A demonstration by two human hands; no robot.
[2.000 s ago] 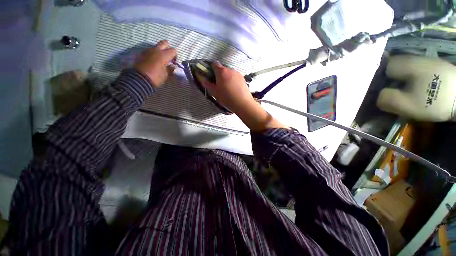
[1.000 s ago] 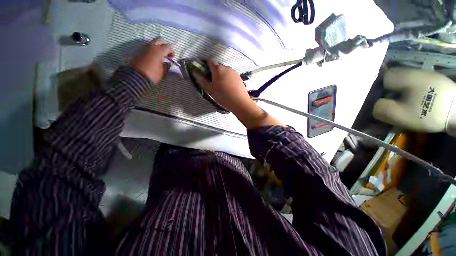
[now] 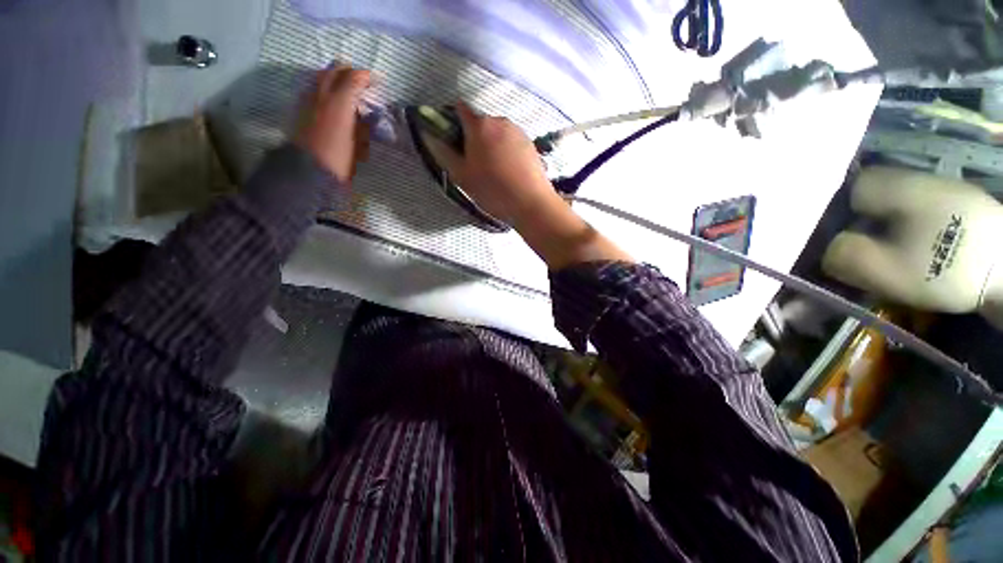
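Note:
My right hand (image 3: 497, 165) is closed around the steam iron (image 3: 445, 154), which rests on the striped pressing cloth (image 3: 396, 236) with its tip towards my left hand. My left hand (image 3: 333, 119) is just left of the iron, blurred, with its fingertips at a small lilac fabric piece (image 3: 382, 122). The fingers hide part of the piece, and its far end lies by the iron's tip. Lilac curved strips (image 3: 522, 44) lie on the cloth beyond the iron.
A brown block (image 3: 176, 165) lies at left, a shiny metal cylinder (image 3: 197, 51) beyond it. Black shears (image 3: 697, 26) lie at the far side. The dark iron rest (image 3: 722, 251) is at right. A hose (image 3: 792, 282) crosses to the right, past a cream dress form (image 3: 918, 236).
The view has shifted, so the table things sit differently in the picture. My left hand has turned more upright, and more of the lilac piece shows. My right hand stays on the iron.

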